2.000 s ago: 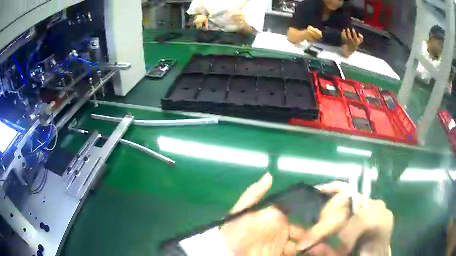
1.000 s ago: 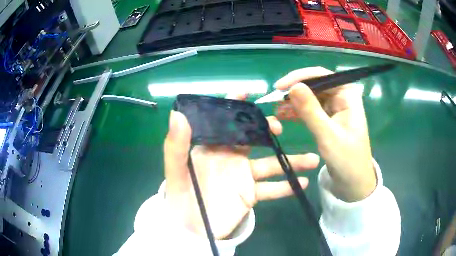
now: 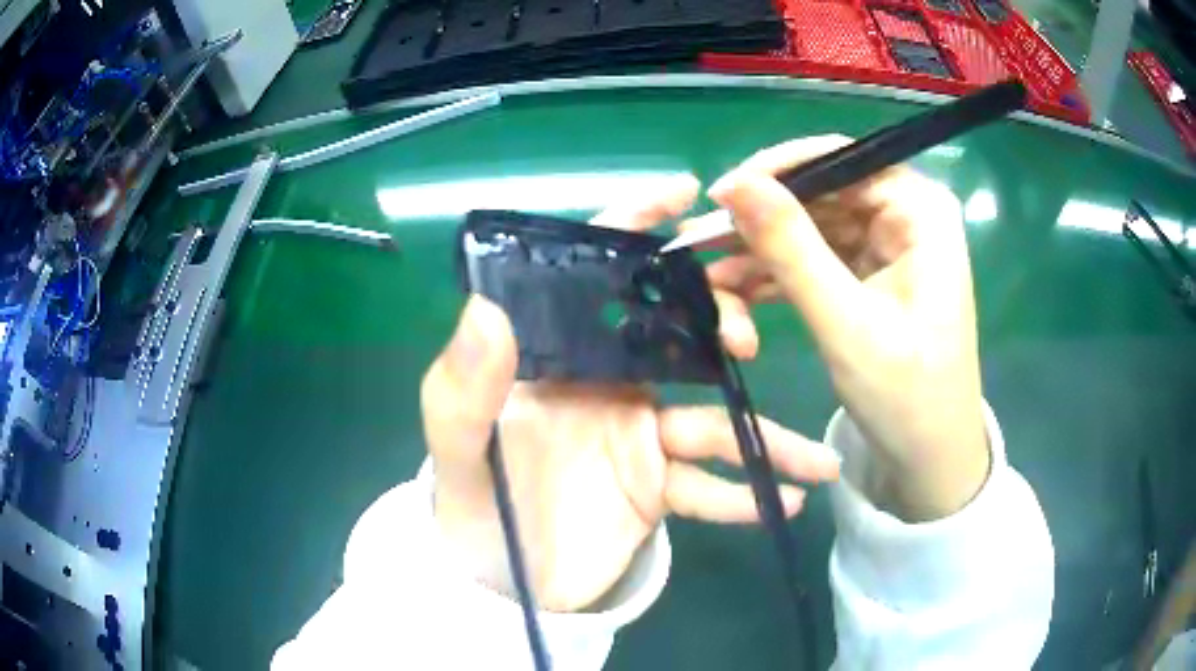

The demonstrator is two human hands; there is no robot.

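Observation:
A black phone middle frame [image 3: 564, 308] is held above the green mat, its solid camera end away from me and its open window towards me. My left hand [image 3: 558, 485] holds it from below, thumb on the left edge and fingers behind and past the right rail. My right hand [image 3: 866, 315] grips black tweezers [image 3: 905, 142] like a pen. Their pale tip is at the upper right corner of the frame, by the camera holes. Whether the tip touches the frame or holds a small part, I cannot tell.
A black blister tray [image 3: 551, 46] and a red tray [image 3: 839, 39] lie at the far side. A silver machine fixture [image 3: 197, 308] and pale strips [image 3: 321, 233] are at left. Another tweezers-like tool [image 3: 1161, 243] lies at the right edge. The green mat [image 3: 315, 472] spreads beneath.
The view has tilted down since the earliest frame. The hands, blurred and close together then, now show the frame upright with the tweezers apart. Since one second ago, the tip has moved onto the frame's corner.

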